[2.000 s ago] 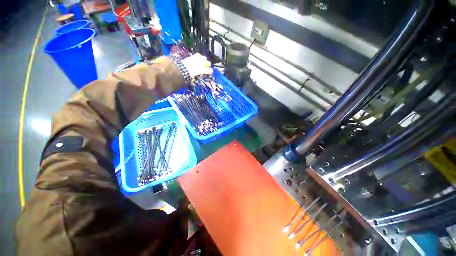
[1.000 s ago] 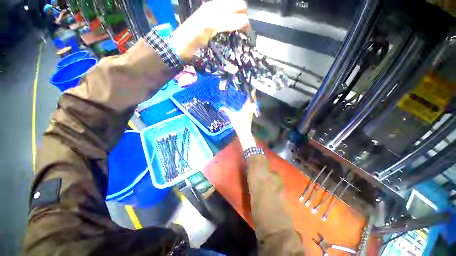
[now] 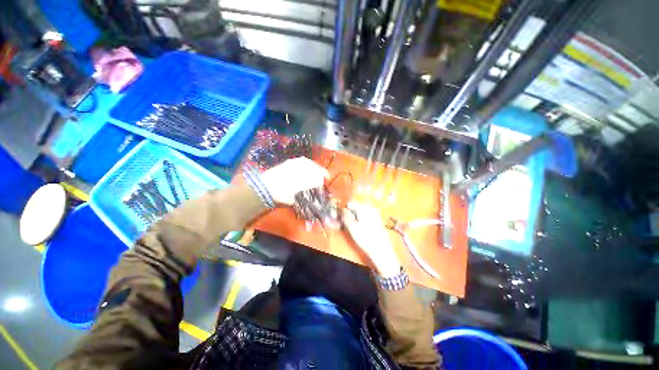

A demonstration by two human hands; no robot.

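Observation:
My left hand is closed around a bundle of short black cables with silver ends, above the left part of the orange-red board. The cables stick out on both sides of the fist. My right hand is just right of the bundle, low over the board, with its fingertips near the cable ends. Glare hides whether it grips one. Pliers with spread pale handles lie right of my right hand. A narrow metal bar lies near the board's right edge.
Several cables stick out of the press tool at the back. Guide posts stand behind. A dark blue basket and a light blue basket, both with cables, are left. A light blue tray is right; blue tubs stand below.
The view has turned right and down. My left hand has brought the raised cable bundle down from above the dark blue basket to the board. My right hand has moved from that basket to the board.

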